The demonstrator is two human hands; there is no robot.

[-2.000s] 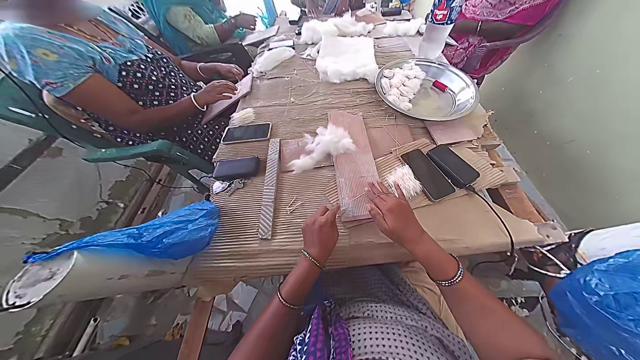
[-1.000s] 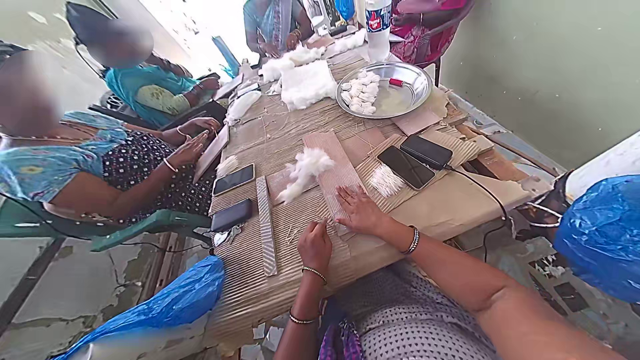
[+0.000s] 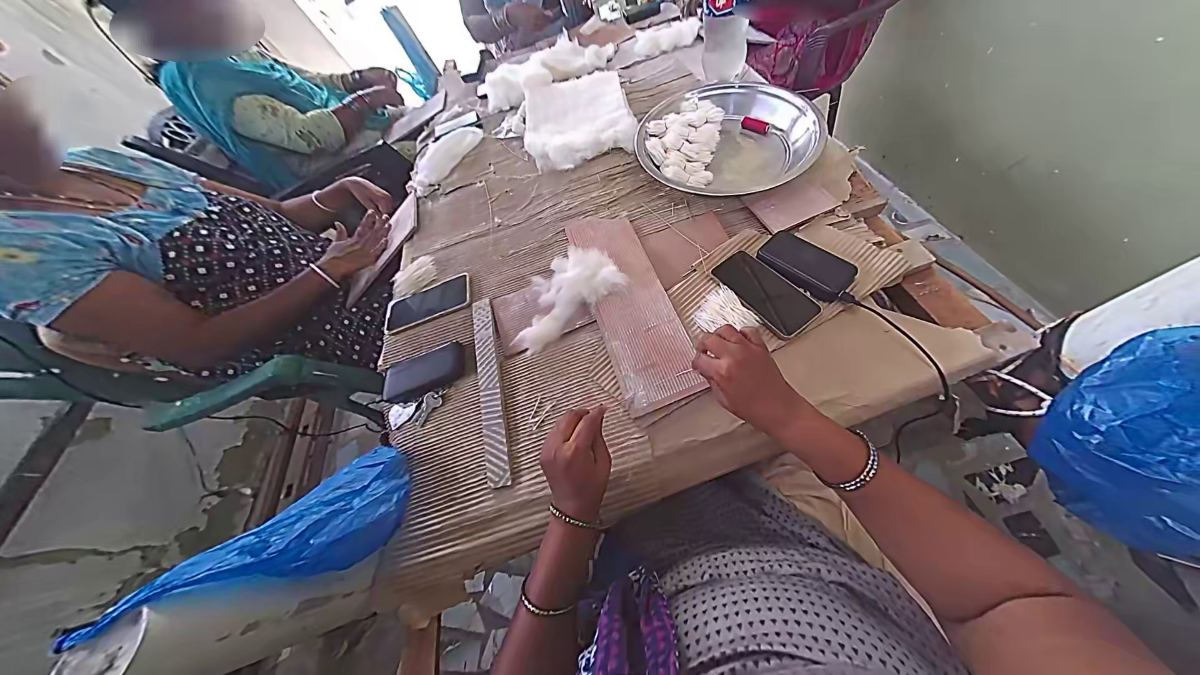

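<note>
My right hand is at the pile of thin white cotton wicks, its fingertips touching or just above the near end; whether it pinches one is too small to tell. My left hand is curled with thumb and fingertips together, left of the near end of the ribbed pinkish board; what lies between the fingertips is not visible. Loose cotton fluff lies across the board's left side. A few thin white sticks or wicks lie on the corrugated cardboard up and left of my left hand.
Two dark phones or similar devices lie right of the wicks, with a black cable. A steel plate holds cotton bundles and a red spool. Left are a striped strip, a phone and a dark case. Co-workers sit around the table.
My right hand has left the near part of the ribbed board and moved right to the wick pile. My left hand stays near the table's front edge. The view has shifted.
</note>
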